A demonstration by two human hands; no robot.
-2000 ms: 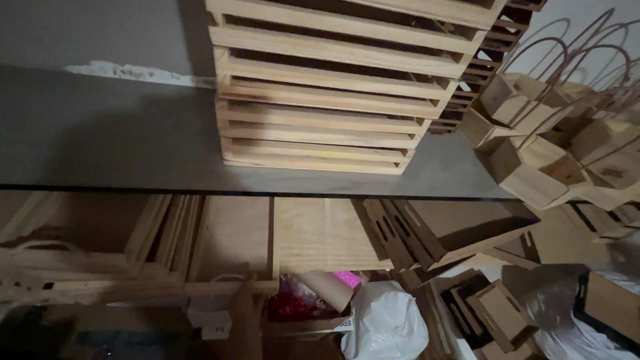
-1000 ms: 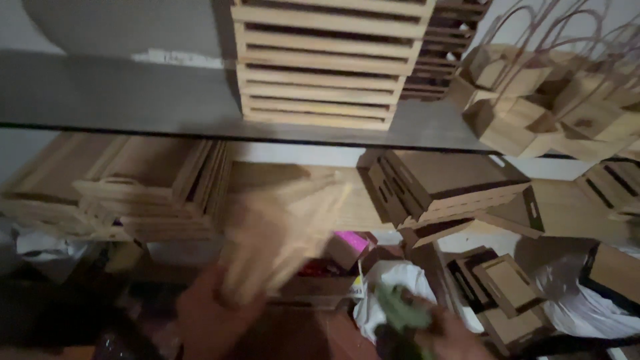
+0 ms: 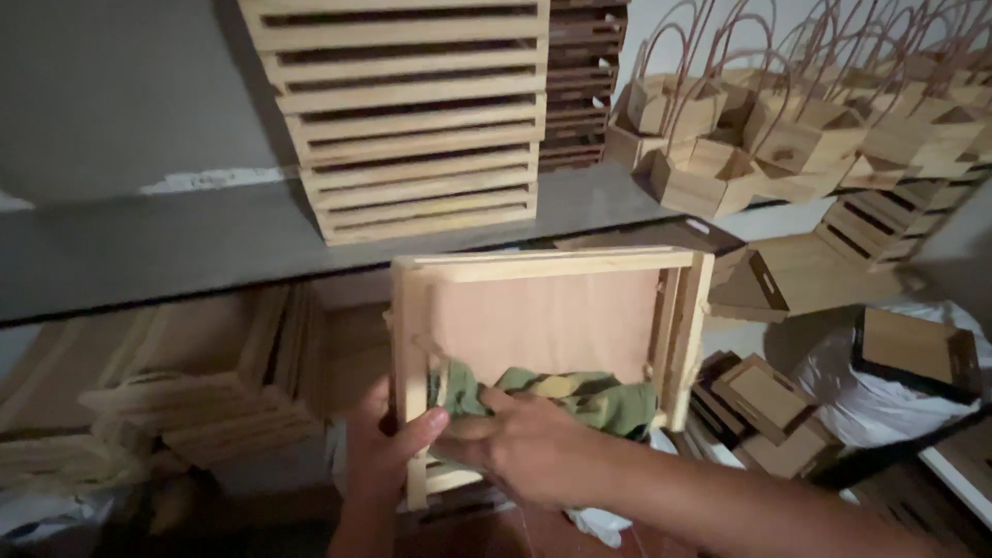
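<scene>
A shallow wooden crate (image 3: 542, 310) with slatted sides and a pale plywood bottom is held up in front of me, tilted so that its inside faces me. My left hand (image 3: 387, 434) grips its left side, the thumb over the slat. My right hand (image 3: 527, 442) is inside the crate, pressing on a green patterned cloth (image 3: 612, 399) that lies bunched along the lower part. Some of the right fingers are hidden in the cloth and by the hand itself.
A tall stack of slatted wooden crates (image 3: 418, 116) stands on the grey shelf (image 3: 155, 248). Hexagonal wooden baskets (image 3: 713, 174) with thin handles are at the right. Below are more stacked crates (image 3: 209, 387), small box trays (image 3: 763, 395) and a white plastic bag (image 3: 845, 395).
Both hands have come into view since two seconds ago. The crate, a blur in my left hand one second ago, is now held up, and the right hand with the green cloth is inside it.
</scene>
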